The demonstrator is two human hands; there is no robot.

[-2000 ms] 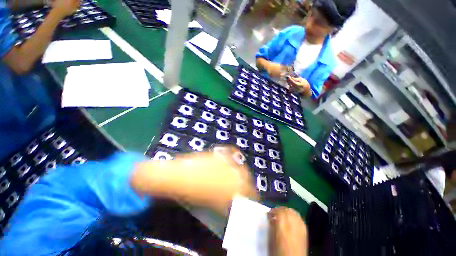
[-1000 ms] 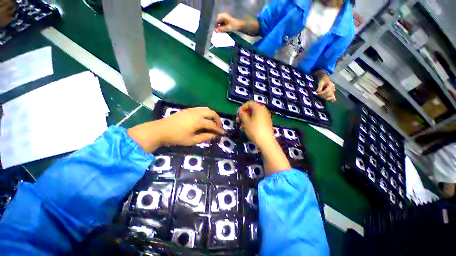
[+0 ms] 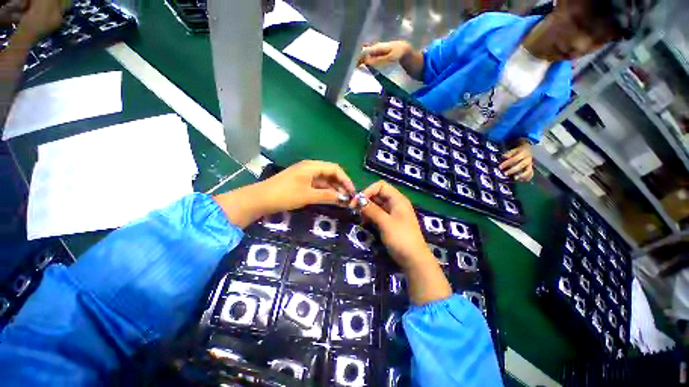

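A shiny black blister tray [image 3: 332,291] lies in front of me with silvery squarish parts with round centres, such as this part [image 3: 309,260], in its pockets. My left hand [image 3: 302,187] and my right hand [image 3: 391,219] meet over the tray's far edge. Between their fingertips is a small silvery part [image 3: 353,199], pinched from both sides. Fingers cover much of it, and any smaller piece on it is too small to tell.
White sheets [image 3: 109,170] lie at left. A grey upright [image 3: 239,91] stands beyond the tray. Across the green bench a person in a blue smock [image 3: 491,64] touches another filled tray [image 3: 446,159]. A further filled tray [image 3: 593,276] and shelving are at right.
From reaching over the white sheet, both hands came to the tray's far part. They now hold a silvery part between them. The person opposite leans closer over their tray.
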